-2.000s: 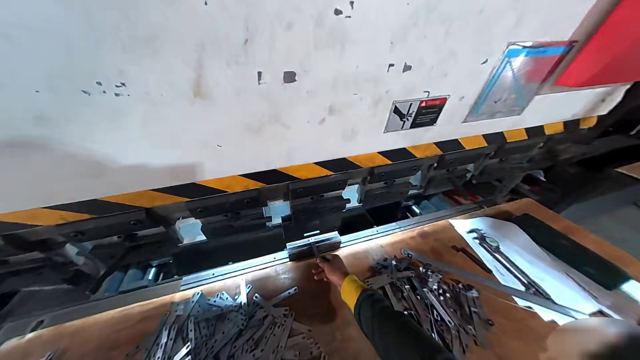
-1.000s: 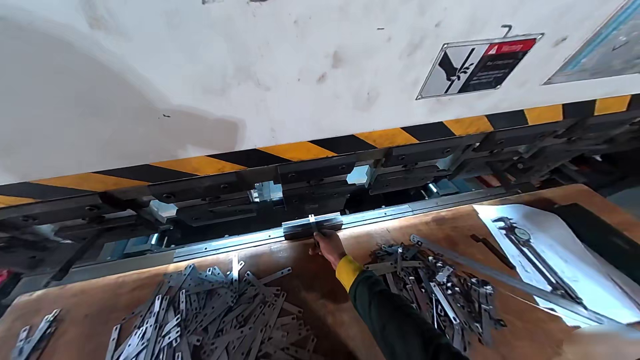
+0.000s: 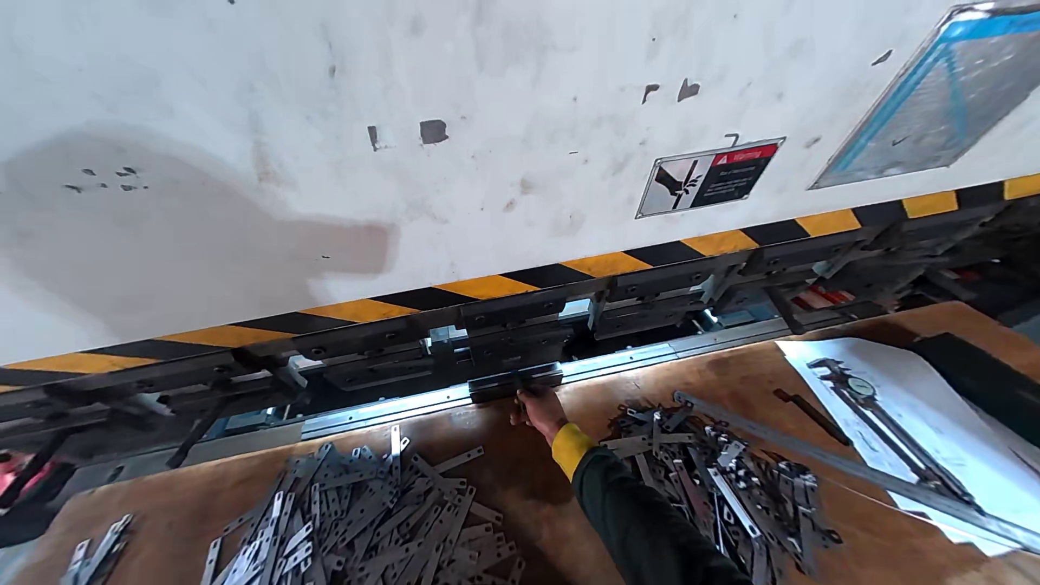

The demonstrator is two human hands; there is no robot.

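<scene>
My right hand [image 3: 538, 413], in a dark green sleeve with a yellow cuff, reaches to the press brake's tooling at the middle. Its fingers are closed at a dark metal piece whose outline is hard to make out, against the short dark die block [image 3: 515, 383] on the bed rail. Left of the arm lies a heap of flat metal strips with holes [image 3: 390, 520]; right of it is a pile of darker metal strips that look bent [image 3: 723, 487]. My left hand is not in view.
Above runs the machine's white ram cover [image 3: 504, 203] with a striped yellow-black edge [image 3: 487, 286]. On the wooden table [image 3: 528, 504], a dial caliper [image 3: 894, 431] lies on paper [image 3: 967, 439], beside a long metal bar [image 3: 845, 465]. A few strips [image 3: 101, 548] lie far left.
The right hand stays at the die block throughout. The light strip end seen above its fingers one second ago no longer shows plainly. The view has shifted.
</scene>
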